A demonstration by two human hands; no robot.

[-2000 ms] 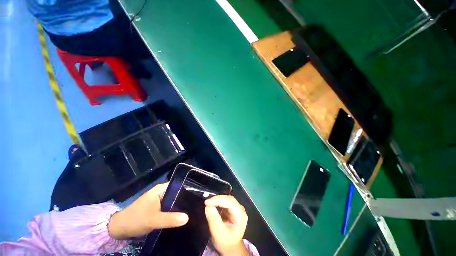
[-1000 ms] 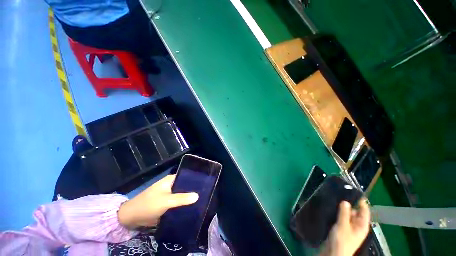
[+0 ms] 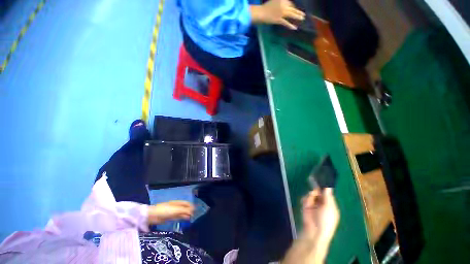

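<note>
My right hand (image 3: pixel 320 211) is over the green bench and grips a small dark slab (image 3: pixel 325 172) at its lower end. The slab is blurred; it may be a phone seen at a slant. My left hand (image 3: pixel 172 212) is low over my lap with its fingers drawn together. A blurred bluish-grey patch (image 3: pixel 201 209) shows at its fingertips; I cannot tell whether it is held. Black trays with pockets (image 3: pixel 175 164) lie low beside me, above my left hand in view, with bright glare on some pockets.
The green bench (image 3: pixel 296 121) runs down the right side. A tan board (image 3: pixel 372 198) holds dark phones. A brown box (image 3: pixel 263 136) stands beside the bench. A person in blue (image 3: pixel 219 26) sits on a red stool (image 3: pixel 198 85), with a hand over phones near a red-brown board (image 3: pixel 335 56).
The view has swung toward the neighbour. The large dark phone in my left hand no longer shows clearly. My right hand has moved off the lying phone and holds a dark slab up over the bench.
</note>
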